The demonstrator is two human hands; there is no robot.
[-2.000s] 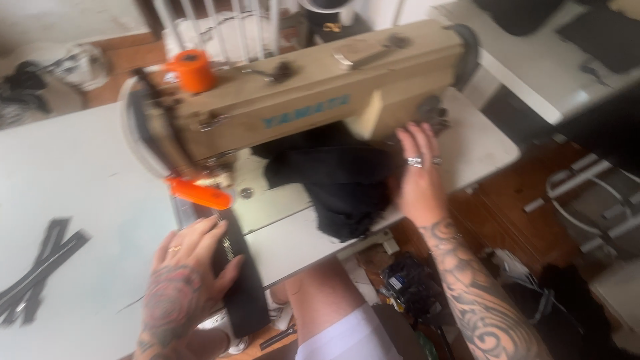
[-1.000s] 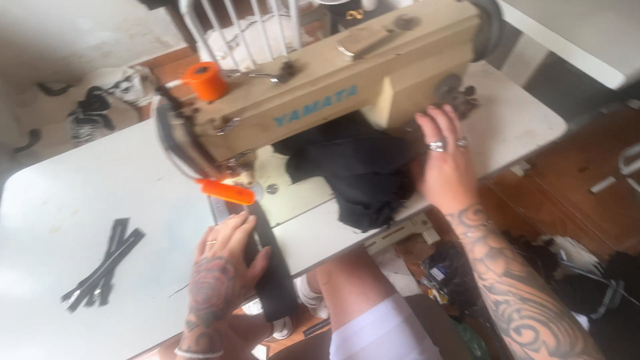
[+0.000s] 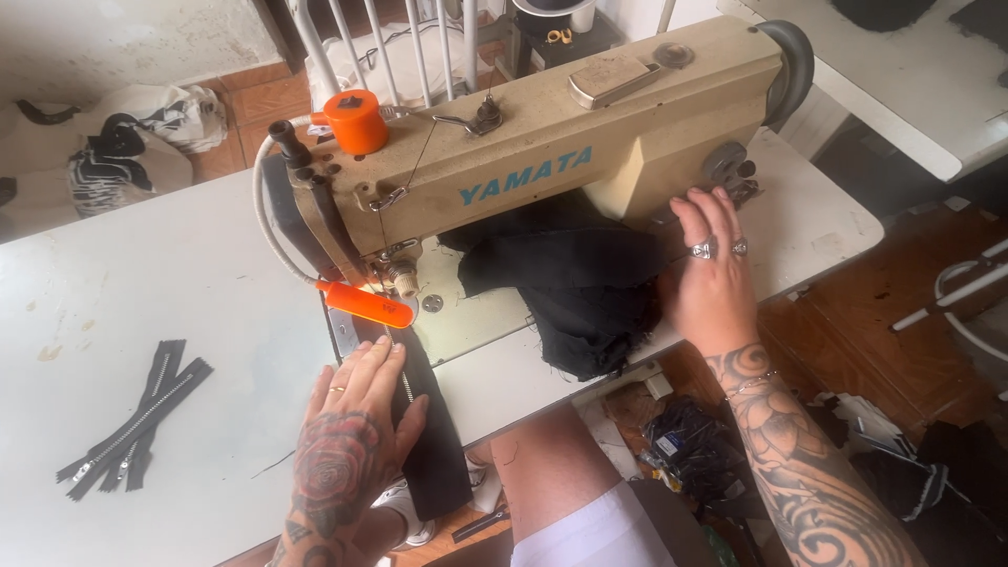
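Observation:
A beige industrial sewing machine [image 3: 520,150] stands on the white table. Under its needle area runs a black fabric strip with a metal-toothed zipper [image 3: 429,441], which hangs over the front edge. My left hand [image 3: 358,402] lies on the zipper and strip just in front of the needle, fingers extended and pressing down. My right hand [image 3: 713,268] rests against the base of the machine's pillar, near the stitch-length dial [image 3: 724,163], beside a bunched black cloth [image 3: 583,283]; its fingertips touch the lever area. An orange lamp [image 3: 368,305] hides the needle and presser foot.
Several black zippers [image 3: 134,425] lie crossed at the left of the white table [image 3: 228,331]. An orange round switch box [image 3: 356,122] sits on the machine head. White chair bars [image 3: 417,55] rise behind. Another white table [image 3: 890,94] stands at the right. Cloth pieces [image 3: 142,150] lie on the floor.
The view has shifted a little. Both hands keep about the same places, the left at the strip and the right by the machine's pillar.

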